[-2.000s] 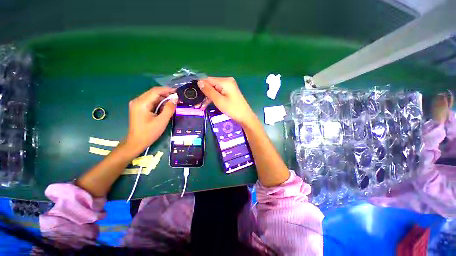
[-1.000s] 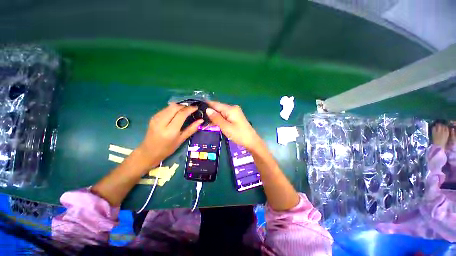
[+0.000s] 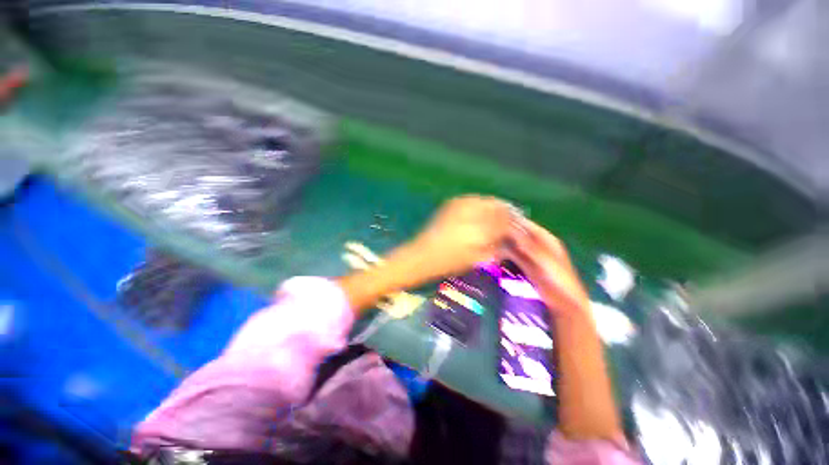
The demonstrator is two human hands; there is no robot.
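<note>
The view is strongly blurred. My left hand (image 3: 471,229) and my right hand (image 3: 544,256) meet above the phones, fingers bent together. The black round unit between them is almost wholly hidden; only a small dark patch shows below the fingers. The left phone (image 3: 456,311) lies below my left hand with a row of coloured tiles lit and a white cable (image 3: 439,352) at its bottom edge. The right phone (image 3: 525,338) shows a purple and white screen beside my right forearm.
Yellow tape strips (image 3: 400,303) lie left of the phones. A crumpled white piece (image 3: 615,276) and a white slip (image 3: 613,322) lie right of my right forearm. Shiny clear trays stand at the left (image 3: 195,168) and at the lower right (image 3: 727,395). A pale post (image 3: 773,277) is at the right.
The view has swung left and tilted, showing more of the left tray and blue floor. My hands have come closer together and now cover nearly all of the black unit.
</note>
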